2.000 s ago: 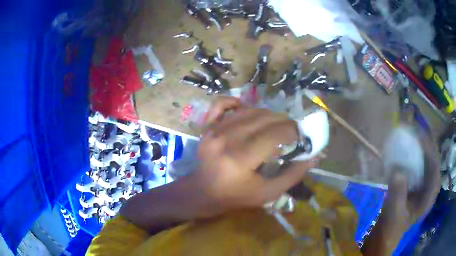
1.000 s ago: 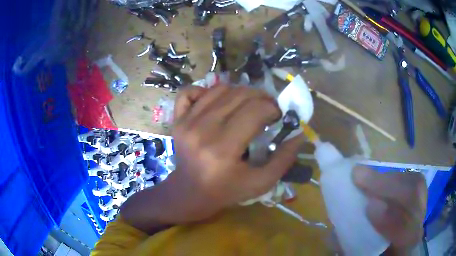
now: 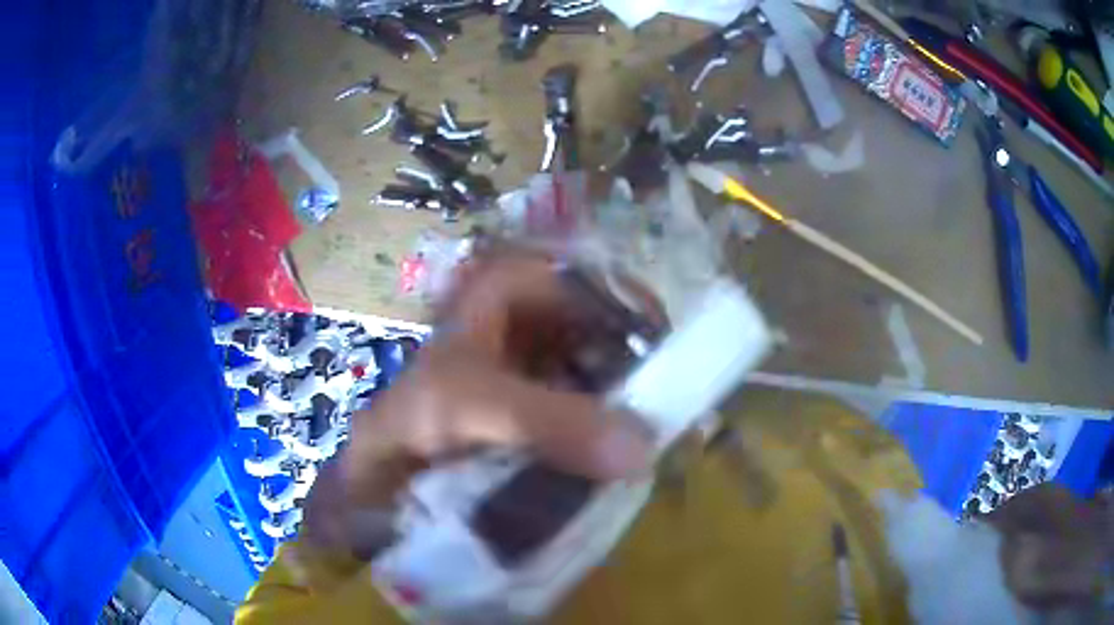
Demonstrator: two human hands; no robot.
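Observation:
My left hand [image 3: 489, 391], blurred, grips a white model scooter body over my lap, below the bench edge. The smooth white block [image 3: 706, 360] of the body points up and right. The body's dark centre and white lower end [image 3: 446, 556] show below my hand. Small dark-and-chrome parts beside the white block are too blurred to make out. My right hand [image 3: 1060, 549] is at the lower right edge, blurred and partly cut off. It is on a whitish glue bottle [image 3: 947, 562], whose nozzle I cannot make out.
Loose dark-and-chrome grips [image 3: 440, 159] lie across the brown bench [image 3: 855, 208]. A yellow-tipped stick [image 3: 880, 281], blue-handled pliers [image 3: 1008, 256] and a printed packet [image 3: 902, 76] lie right. A red sheet [image 3: 244, 232] and blue crate [image 3: 122, 305] stand left, above rows of white bodies [image 3: 287, 415].
The bottle has moved away from the white block, down and right with my right hand. My left hand has turned the body, so its dark centre and far end now show.

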